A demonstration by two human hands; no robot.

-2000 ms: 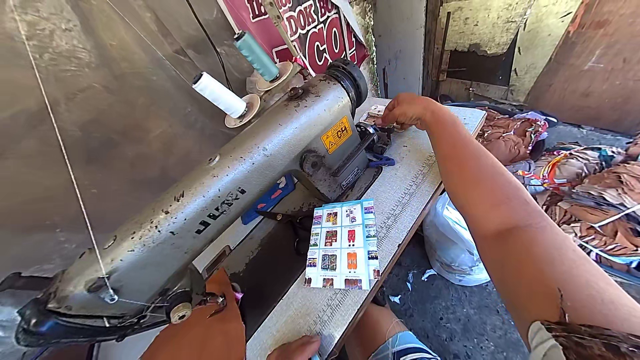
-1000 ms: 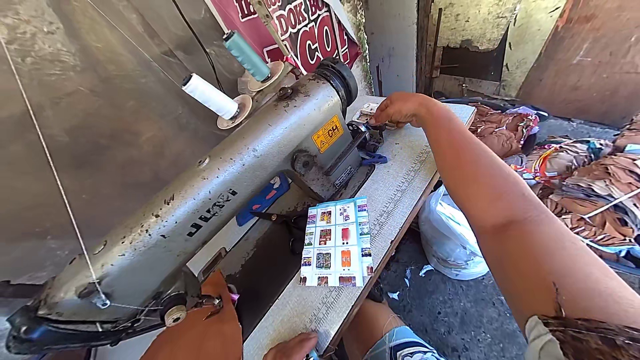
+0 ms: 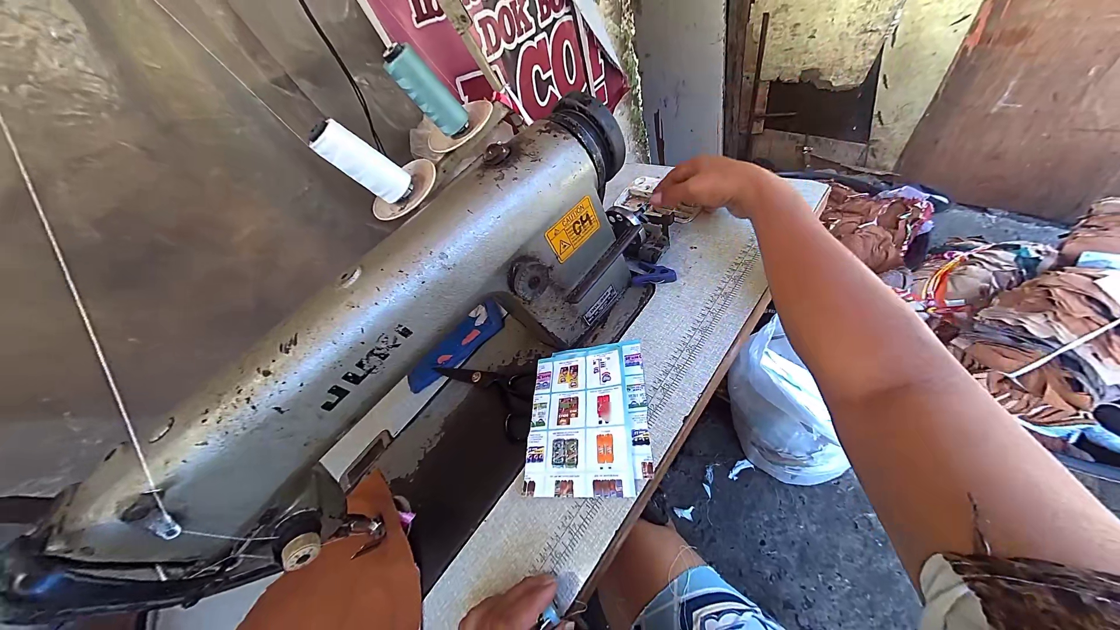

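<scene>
My right hand point(image 3: 710, 185) reaches past the handwheel end of the grey Juki sewing machine point(image 3: 376, 324), its fingertips beside the bobbin winder point(image 3: 643, 229) at the table's far end; what they grip is too small to tell. My left hand point(image 3: 512, 605) rests at the table's near edge, partly cut off by the frame, with a small blue item point(image 3: 549, 616) at its fingers. Brown fabric point(image 3: 350, 569) lies under the needle end. A printed paper sheet point(image 3: 588, 420) lies partly over black-handled scissors point(image 3: 516, 398).
White point(image 3: 360, 162) and teal point(image 3: 427, 90) thread spools stand behind the machine. A blue tool point(image 3: 654, 275) lies near the bobbin winder. On the floor at right are a white plastic bag point(image 3: 783, 407) and bundles of brown fabric pieces point(image 3: 1032, 324).
</scene>
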